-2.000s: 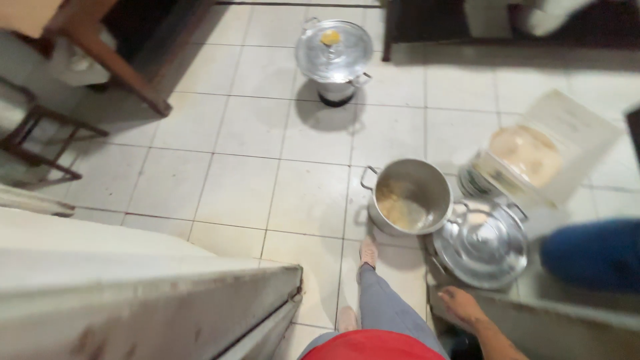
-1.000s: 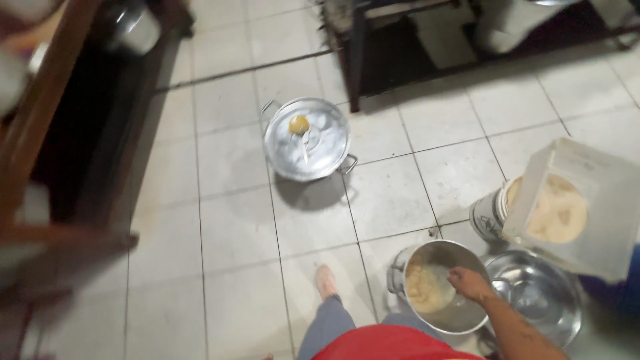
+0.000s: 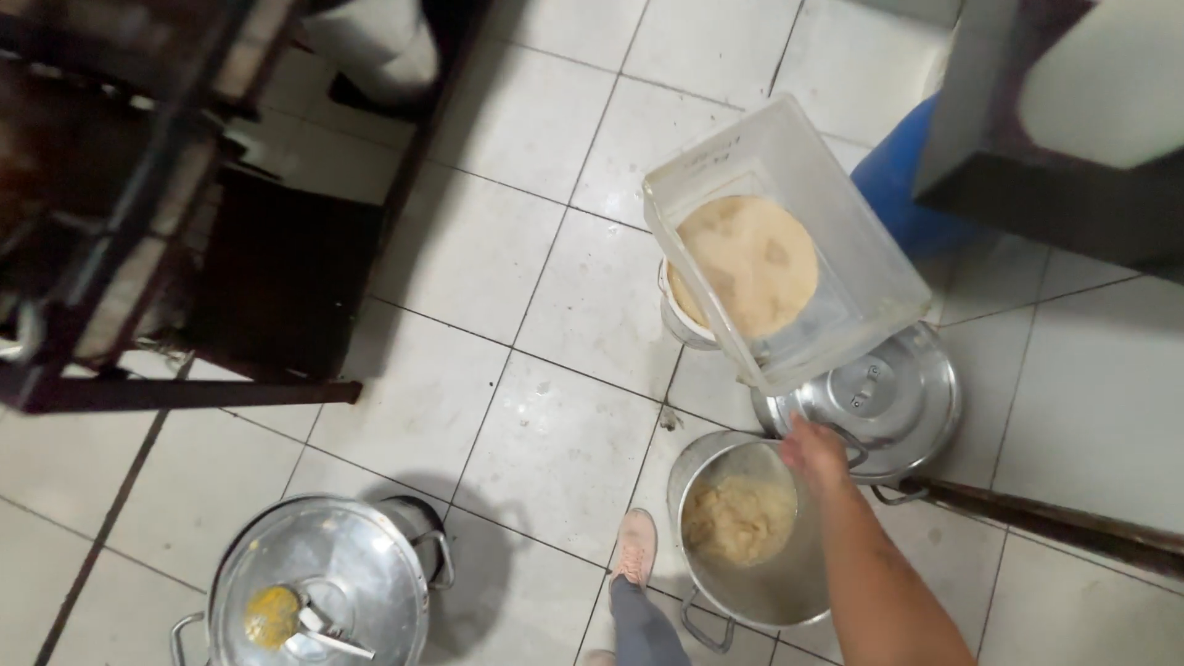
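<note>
My right hand [image 3: 816, 451] is at the upper right rim of an open metal pot [image 3: 819, 555], beside its side handle; whether the fingers grip it cannot be told. Pale lumpy food [image 3: 743, 518] lies inside the pot. Against this pot stands another with a metal lid [image 3: 911, 398]. A translucent plastic bin [image 3: 823, 203] sits tilted above a white bucket [image 3: 684, 319], and a round tan mass [image 3: 754, 264] shows in or through it. At the lower left, a lidded metal pot [image 3: 379, 564] carries a yellow-topped utensil [image 3: 275, 618]. My left hand is out of view.
A dark metal rack [image 3: 199, 393] stands at the left on the tiled floor [image 3: 555, 416]. A blue container [image 3: 902, 176] and a dark table corner [image 3: 985, 176] are at the upper right. My foot in a pink shoe [image 3: 635, 546] is left of the open pot.
My right hand, over the inside of the open pot one second ago, is now at its rim by the handle. The view has turned strongly.
</note>
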